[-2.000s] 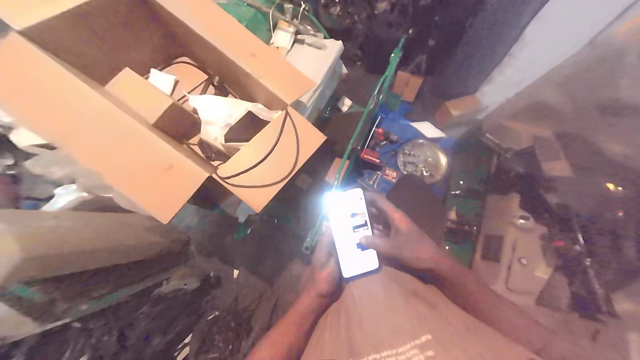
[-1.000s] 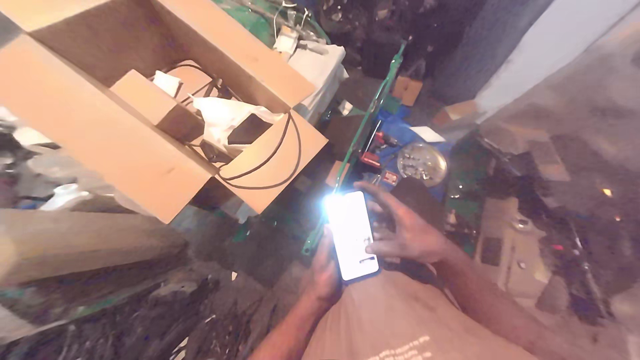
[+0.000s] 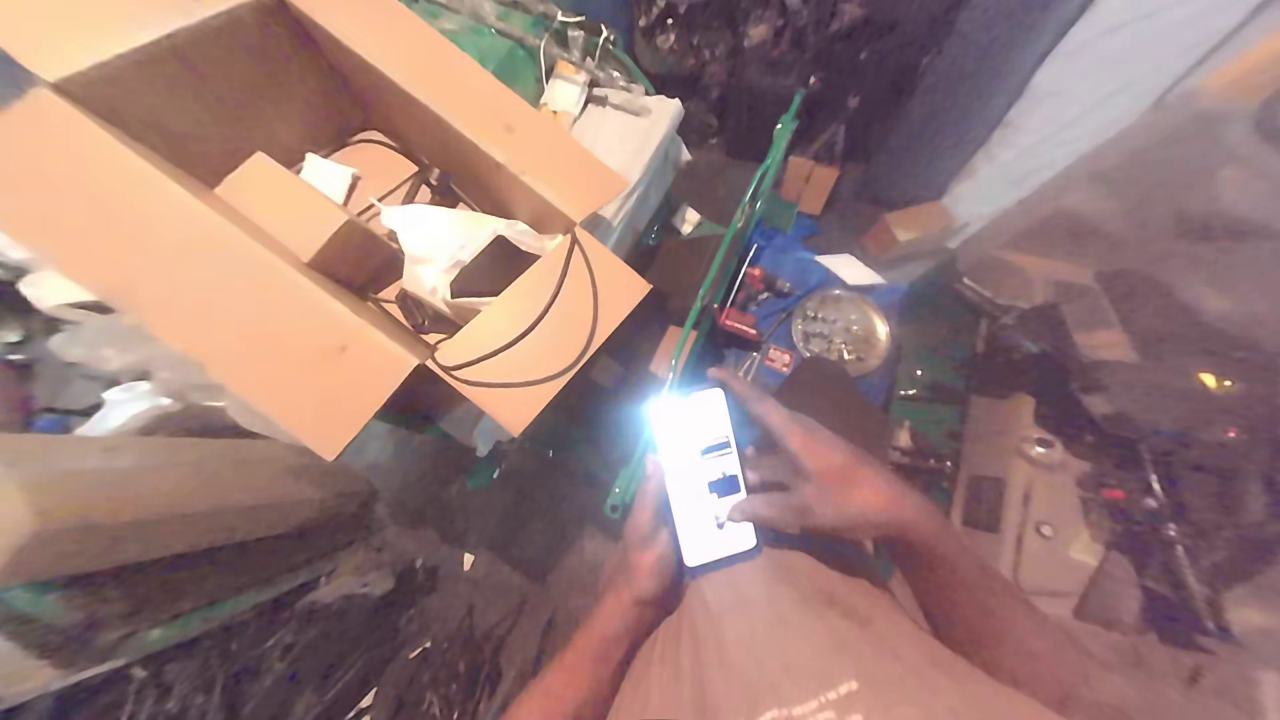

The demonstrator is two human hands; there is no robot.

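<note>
A smartphone (image 3: pixel 706 490) with a bright, washed-out screen is upright in front of my torso, a strong light glaring at its upper left corner. My left hand (image 3: pixel 652 540) grips it along its left side and lower edge. My right hand (image 3: pixel 815 470) is at the phone's right side, fingers spread, one fingertip over the lower part of the screen; whether it touches cannot be told. A long green metal bar (image 3: pixel 735 235) runs behind the phone.
At upper left stands an open cardboard box (image 3: pixel 150 270) holding a black cable (image 3: pixel 590 310), a white plastic bag (image 3: pixel 430 245) and a smaller carton. Beyond the phone, a blue cloth (image 3: pixel 790 250) bears a red cordless drill (image 3: pixel 755 290) and a round metal dish (image 3: pixel 842 330) of small parts.
The picture on the phone's screen has changed. My right hand's fingers have shifted slightly beside it, while my left hand has kept its hold.
</note>
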